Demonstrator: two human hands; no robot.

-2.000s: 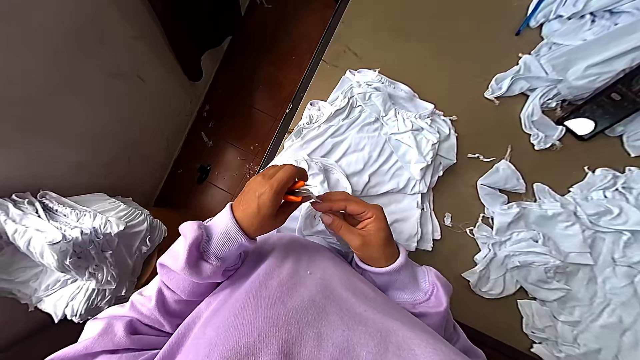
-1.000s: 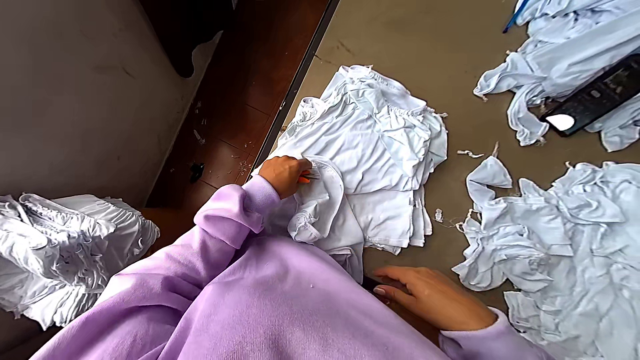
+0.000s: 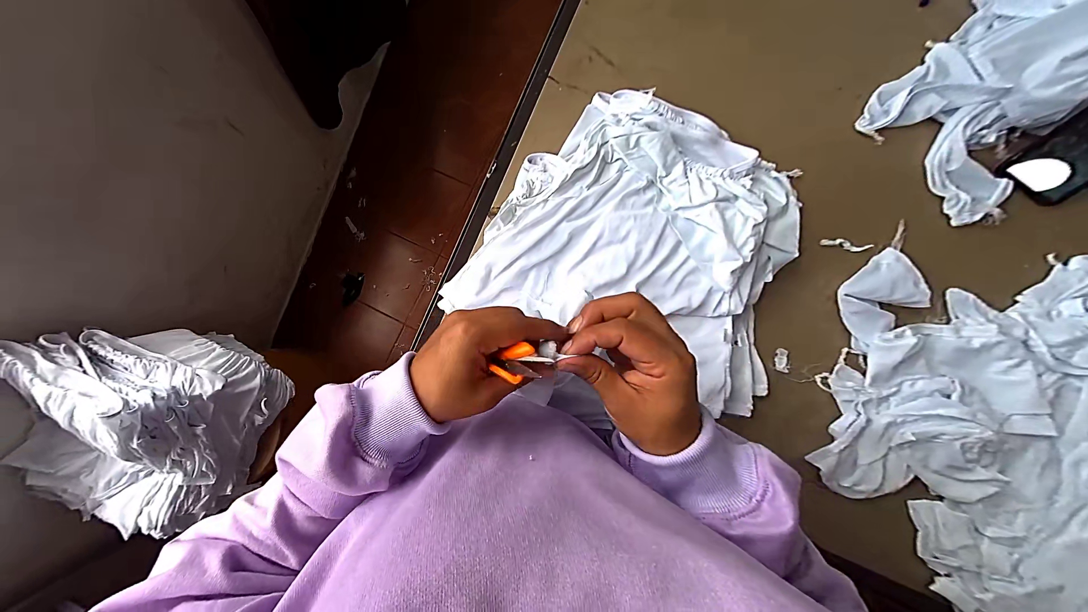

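Observation:
Orange-handled snips [image 3: 512,360] sit in my left hand [image 3: 480,361], their blades pointing toward my right hand. The thumb and fingers of my right hand [image 3: 642,370] pinch a bit of white fabric edge [image 3: 551,350] right at the blades; whether the blades are closed on it I cannot tell. Both hands meet in front of my chest, over the near end of a stack of white garments [image 3: 629,221] with gathered edges, lying on the brown table. The rest of the held piece hangs partly hidden below my hands.
A heap of white garments [image 3: 977,382] covers the table's right side, another pile [image 3: 1003,93] lies at the upper right beside a black phone-like device [image 3: 1054,166]. Thread scraps [image 3: 846,245] dot the table [image 3: 722,51]. More white garments [image 3: 153,416] are stacked at the lower left.
One second ago my hands were apart, the left on the stack and the right near the table's front edge. Now they are together, with the fabric edge between them.

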